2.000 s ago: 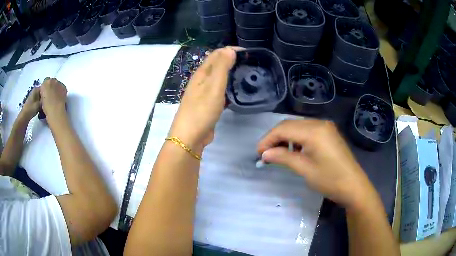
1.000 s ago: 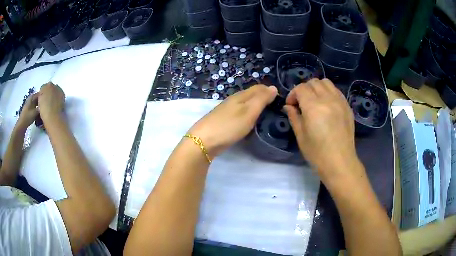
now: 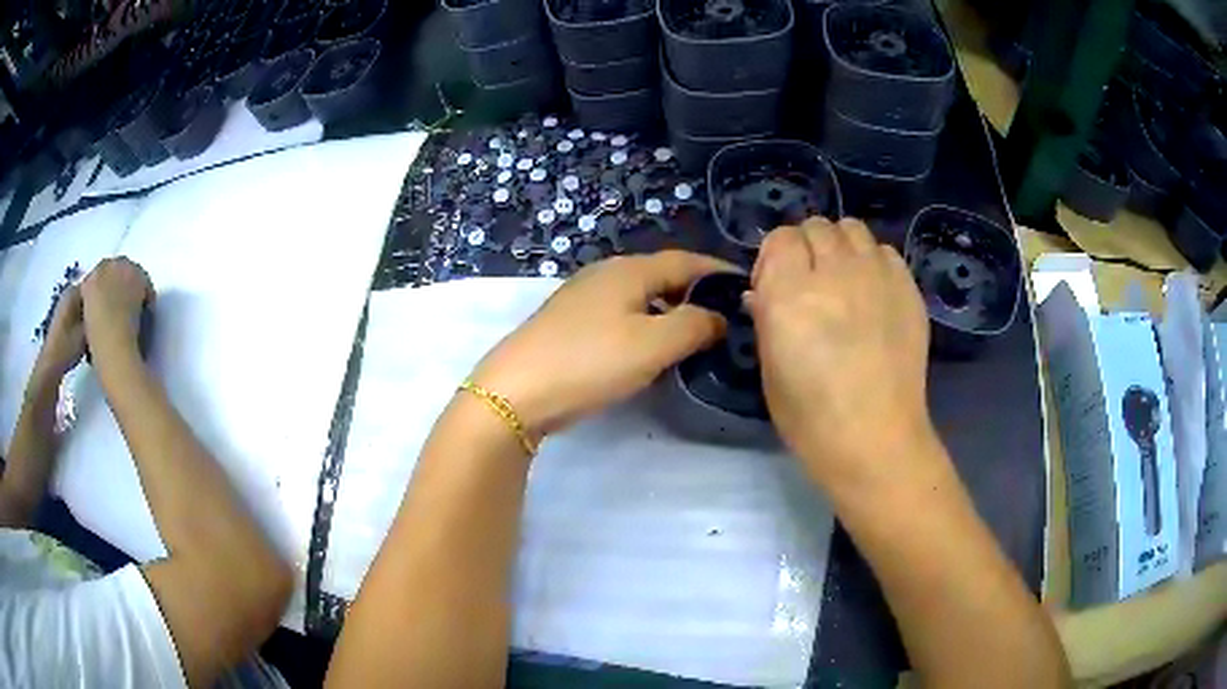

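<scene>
A dark grey plastic housing (image 3: 724,404) lies near the back right of the white foam sheet (image 3: 659,552), its open side up. My left hand (image 3: 606,330) grips its left wall, with the thumb at the rim. My right hand (image 3: 841,343) is over its right side, fingertips bent down at the inside wall. Whether my right fingers hold a small part is hidden. Small insert parts (image 3: 563,209) with pale round caps lie in a pile behind my left hand.
Stacked housings (image 3: 727,67) stand at the back. Single housings stand behind my right hand (image 3: 774,195) and to its right (image 3: 963,269). Light blue retail boxes (image 3: 1137,444) are at the far right. Another person's hands (image 3: 115,303) work at the left.
The housing has come down from my raised left hand onto the white sheet. My right hand has moved from over the sheet to the housing. The view has shifted slightly.
</scene>
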